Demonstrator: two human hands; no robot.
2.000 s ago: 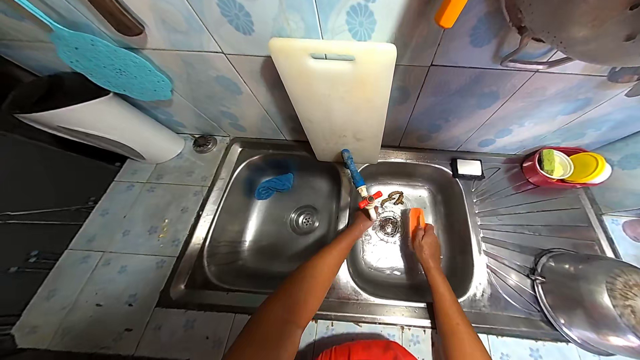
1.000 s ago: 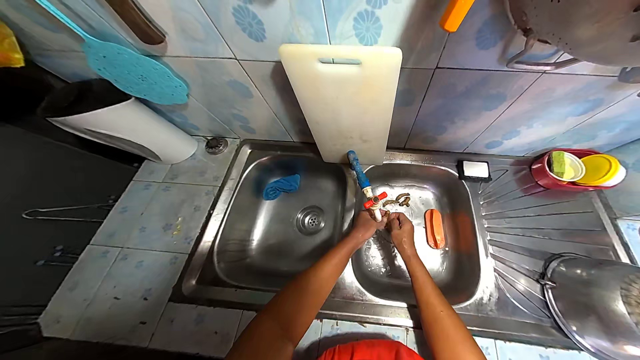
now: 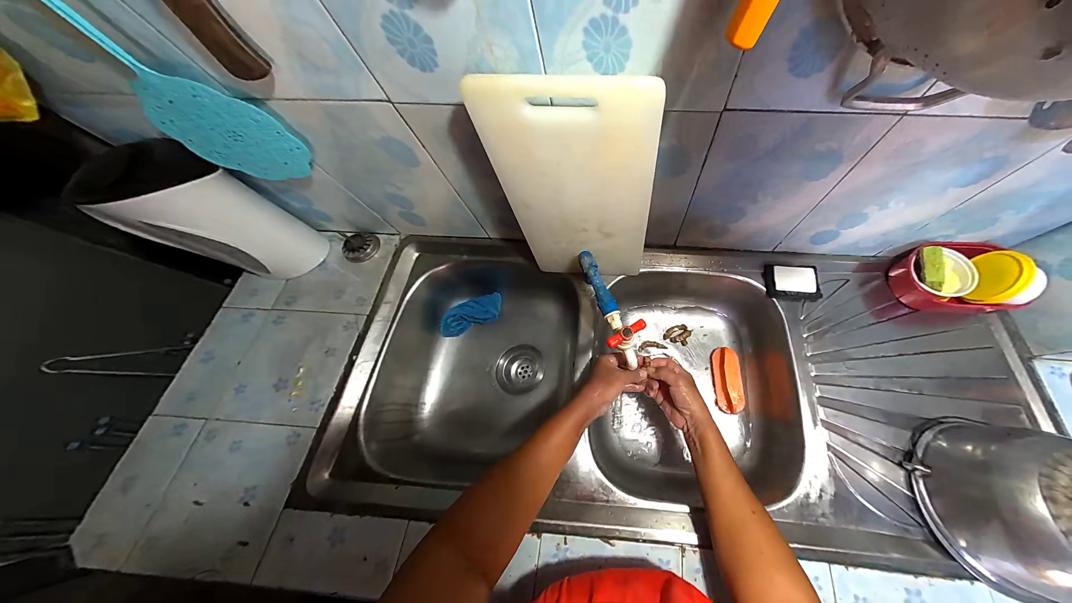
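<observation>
My left hand [image 3: 613, 381] and my right hand [image 3: 670, 387] meet just below the white spout of a faucet [image 3: 626, 337] with a red handle, over the right basin. Something small and brownish seems to be between my fingertips, but the fingers hide most of it. An orange oblong item [image 3: 728, 380], grooved lengthwise, lies in the right basin, to the right of my right hand. Small brown pieces [image 3: 678, 334] lie behind my hands on the basin floor. Water wets the right basin [image 3: 645, 477].
A white cutting board [image 3: 578, 167] leans on the tiled wall behind the faucet. The left basin [image 3: 452, 435] holds a blue cloth [image 3: 471, 314]. On the drainboard are a soap holder [image 3: 793, 281], a pink container [image 3: 909, 285] with a sponge, and a metal pot [image 3: 988, 494].
Two seconds ago my right hand was at the orange item; it then let go of it and moved left to my left hand. The orange item now lies in the basin.
</observation>
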